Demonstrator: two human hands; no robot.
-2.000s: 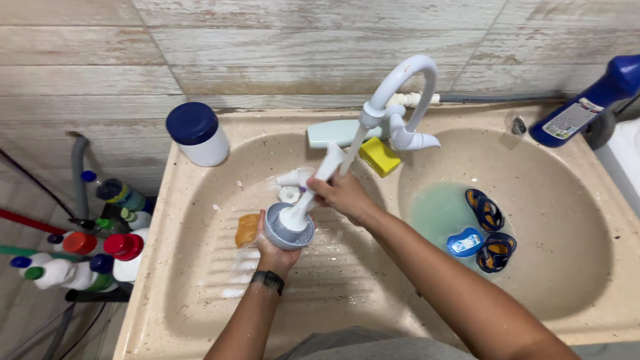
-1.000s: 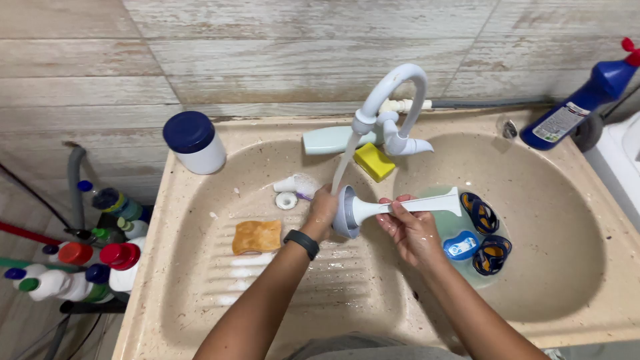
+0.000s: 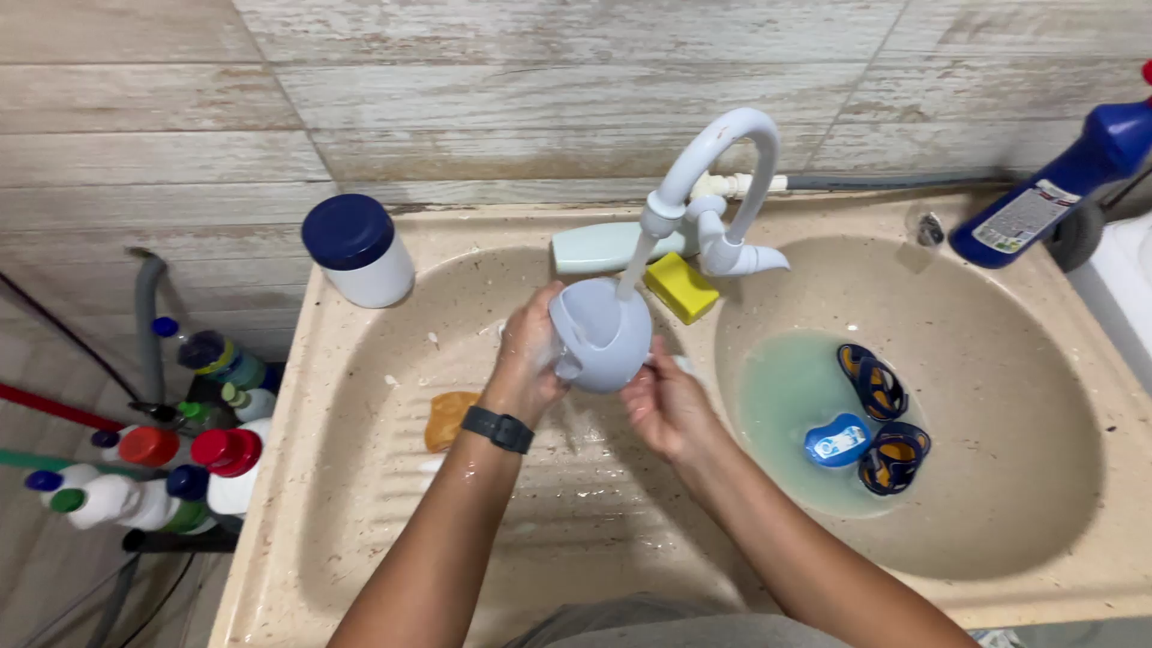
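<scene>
Under the stream of the white gooseneck faucet (image 3: 760,166), a pale grey-blue plastic cup-shaped piece (image 3: 612,355) is tilted with its hollow side up. My left hand (image 3: 531,351), with a dark wristband, grips its left rim. At its lower right side, my right hand (image 3: 670,400) has its fingers closed on a part of the same item; the white handle is mostly hidden behind the hand. An orange sponge (image 3: 450,420) lies in the left basin, beside my left wrist. A yellow sponge (image 3: 681,287) rests on the divider below the faucet.
Greenish water in the right basin (image 3: 1008,486) holds small sandals (image 3: 893,457) and a blue oval object (image 3: 837,441). A blue-lidded jar (image 3: 358,250), a pale bottle (image 3: 598,247) and a blue spray bottle (image 3: 1035,211) stand or lie along the back. Several bottles (image 3: 229,468) are at left.
The grey-blue piece has turned so its hollow side faces up under the water; its white handle, pointing right a second ago, is now mostly out of sight. My right hand has moved closer to my left.
</scene>
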